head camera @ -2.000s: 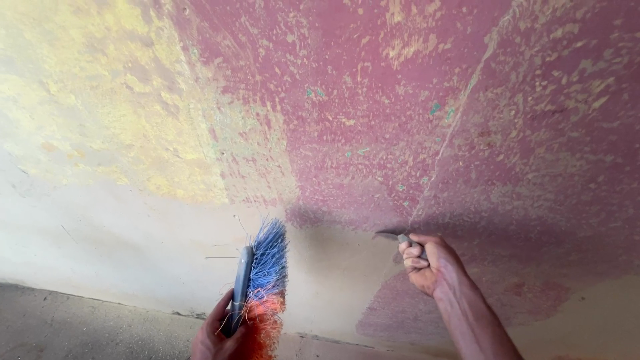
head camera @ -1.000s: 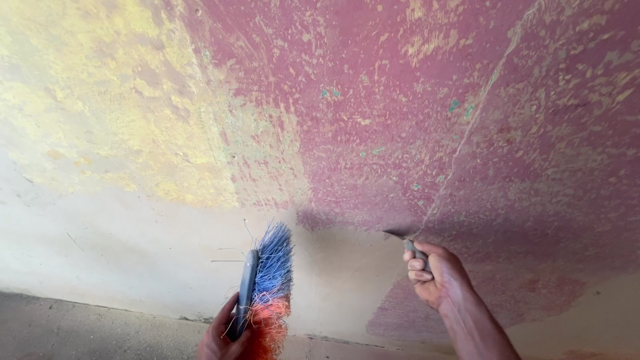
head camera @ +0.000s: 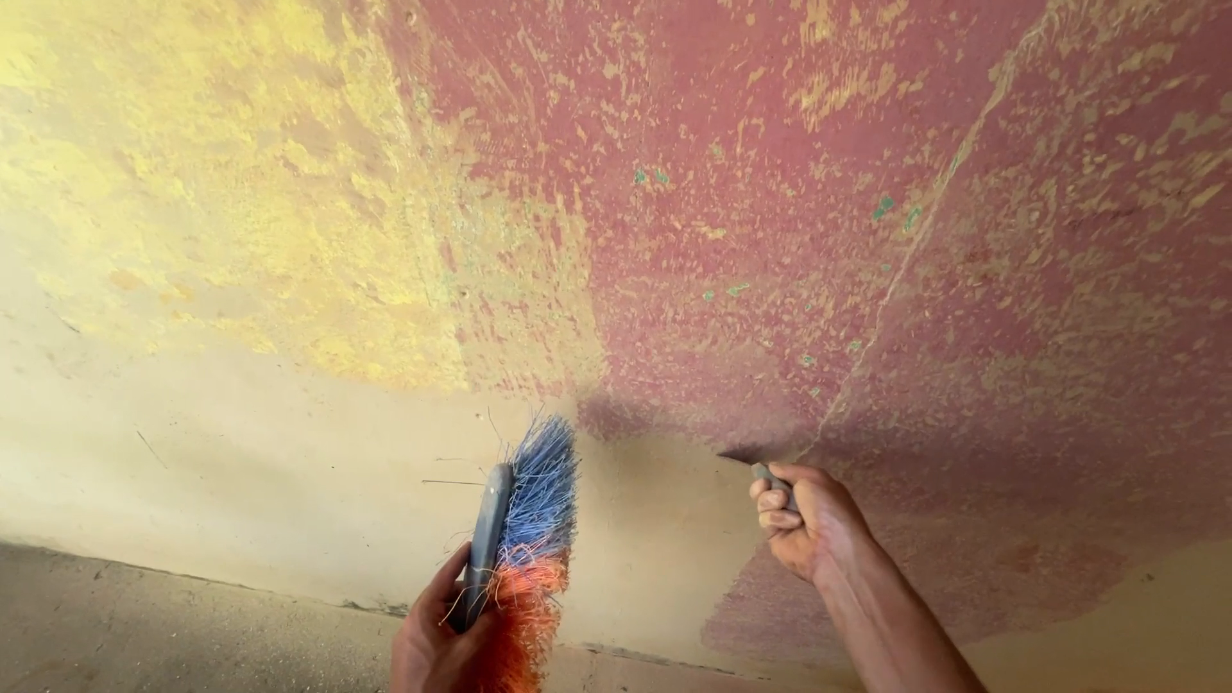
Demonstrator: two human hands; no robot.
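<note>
My left hand [head camera: 448, 621] grips a brush head [head camera: 544, 491] by its dark back; the bristles are blue at the upper end and orange-red lower down, with stray strands sticking out. My right hand [head camera: 799, 510] is closed on the grey handle of a small scraper [head camera: 746, 454], whose blade points left at the lower edge of the worn pink paint. Whether the blade touches the wall, I cannot tell. Both tools are in front of the wall [head camera: 654, 539], which has patchy yellow paint at left and flaking pink paint at right.
A pale crack line [head camera: 905, 260] runs down through the pink paint towards my right hand. Along the lower left, the wall meets a rough grey floor [head camera: 192, 626] strewn with small specks. Small green spots [head camera: 883, 207] show within the pink area.
</note>
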